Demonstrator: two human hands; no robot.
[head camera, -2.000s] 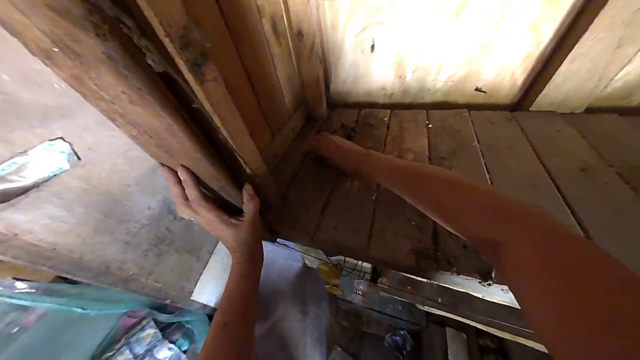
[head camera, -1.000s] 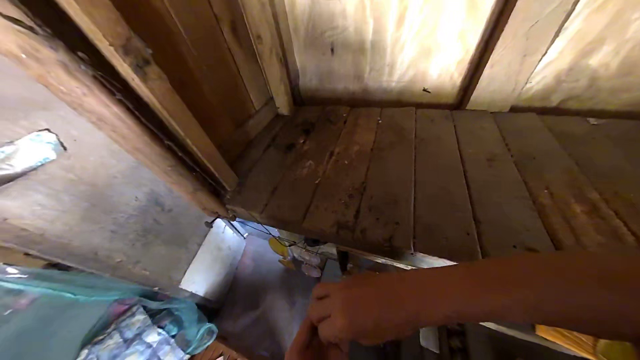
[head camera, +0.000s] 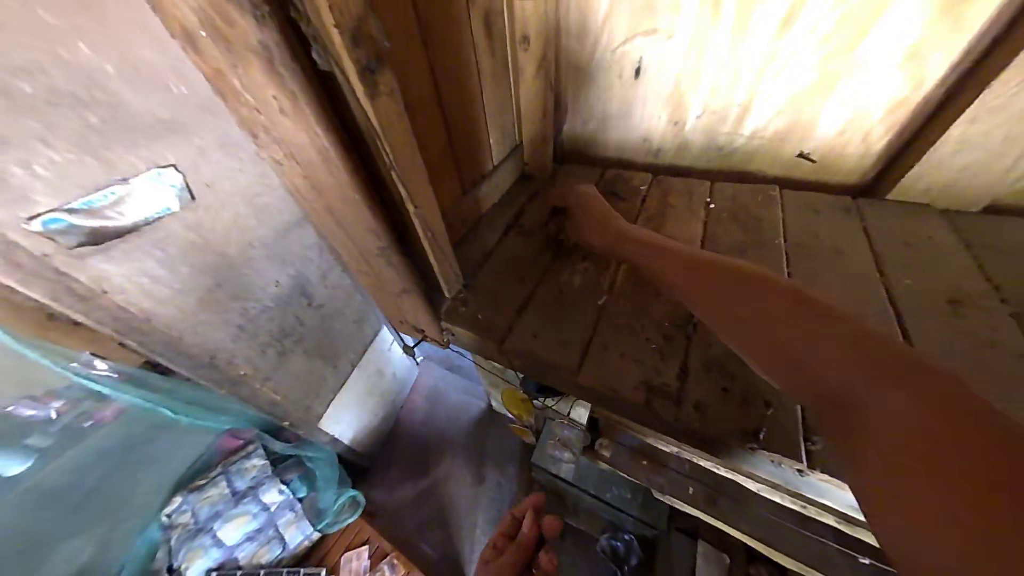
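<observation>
My right hand reaches to the back left corner of the dark plank shelf, its fingers down at the boards near the wooden corner post. What lies under those fingers is hidden, and whether they hold anything does not show. Low in the view, in front of the shelf's edge, my left hand is raised with its fingers loosely curled. It touches neither the shelf nor the post, and whether something small is in it cannot be told.
A thick wooden door post rises left of the shelf, beside a grey panel with a torn wrapper. Teal netting and a patterned cloth are at lower left. Under the shelf are a grey box and dark beams.
My left hand has left the wooden post it touched two seconds ago. One second ago my right hand was low before the shelf edge; now it is back in the shelf's corner.
</observation>
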